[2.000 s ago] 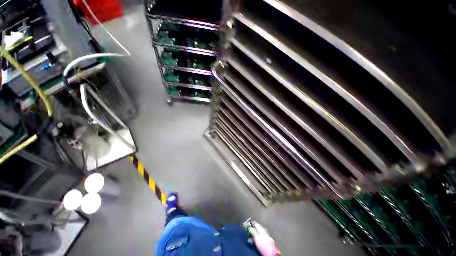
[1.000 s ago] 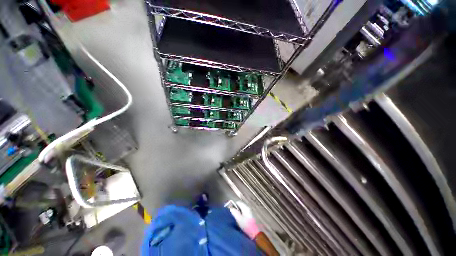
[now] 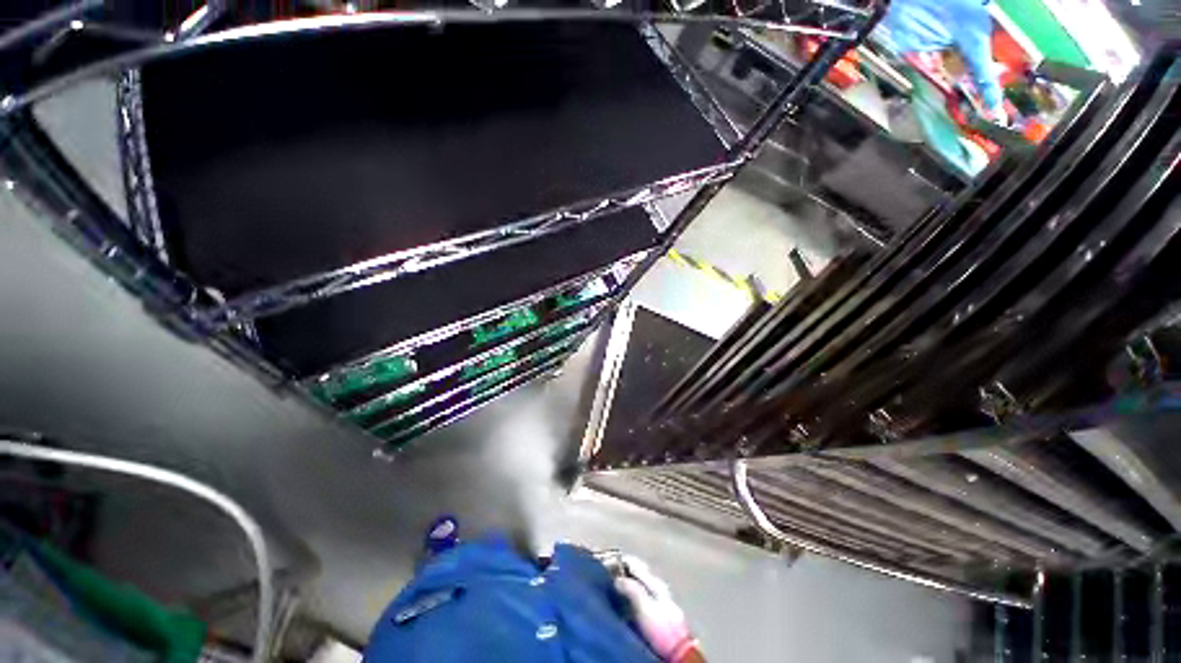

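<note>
My right hand, in a white glove with a pink cuff, is low in the view beside my blue smock. A small thin silver tool shows at its fingertips; it looks like tweezers, but blur hides its shape. My left hand is not in view. The wire shelving trolley stands close in front at the upper left. Its upper shelves carry a flat black liner. Green circuit boards lie on its lower shelves.
A slatted metal rack stands at the right. A curved white tube is at the lower left. Yellow-black floor tape shows behind the trolley. A person in blue is at a bench at the upper right. Grey floor lies between trolley and rack.
The trolley has come much nearer and fills the upper left. The slatted rack has shifted and now shows from another side. My gloved hand remains low beside the smock.
</note>
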